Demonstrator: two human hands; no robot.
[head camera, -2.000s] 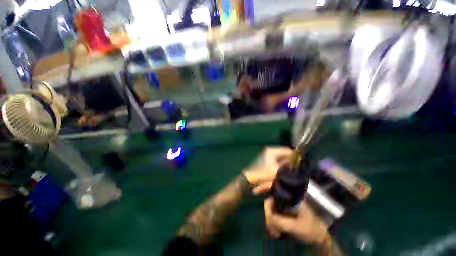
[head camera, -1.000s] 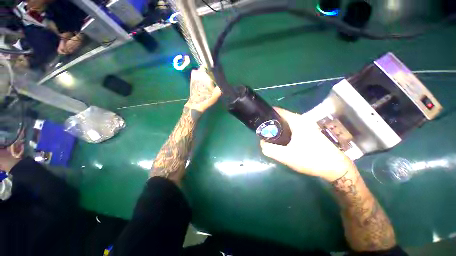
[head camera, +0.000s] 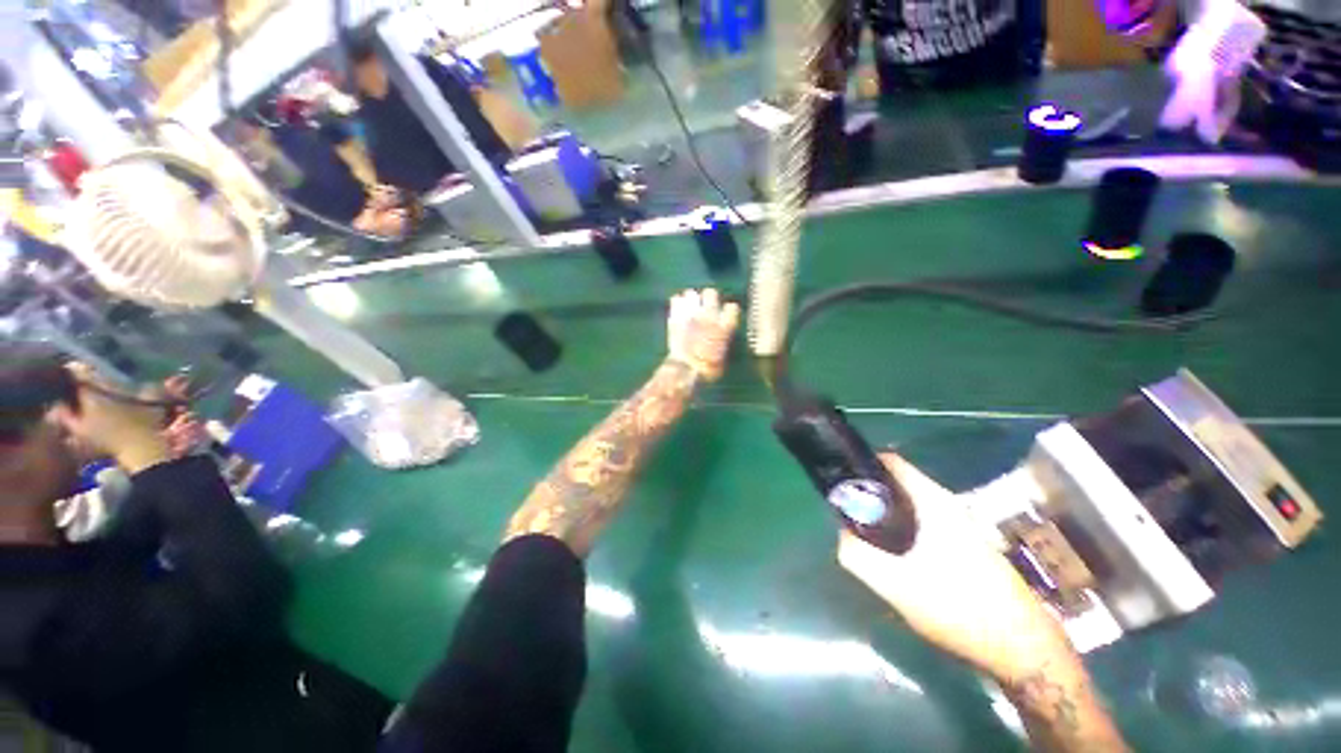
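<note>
My right hand (head camera: 956, 581) is wrapped around the black electric screwdriver (head camera: 828, 450), which has a round blue-and-white sticker. Its cable end points away from me; its bit is hidden. My left hand (head camera: 703, 333) is stretched forward over the green belt, left of the pale coiled cable (head camera: 780, 250). Its fingers look curled, but I cannot tell whether they hold anything. A black cylindrical unit with a lit end (head camera: 716, 241) stands just beyond it. The screw feeder (head camera: 1125, 544) is right of my right hand, partly covered by it.
More black units lie at the left (head camera: 528, 341) and far right (head camera: 1122, 213). A bag of small parts (head camera: 408, 424) and a blue bin (head camera: 280, 446) are at left, beside a person (head camera: 133, 559). A white fan (head camera: 165, 228) stands behind. A clear round part (head camera: 1224, 686) is at lower right.
The view has swung, showing more of the far side. My right hand still holds the screwdriver. My left hand has gone from beside the cable to farther out, with its fingers in view.
</note>
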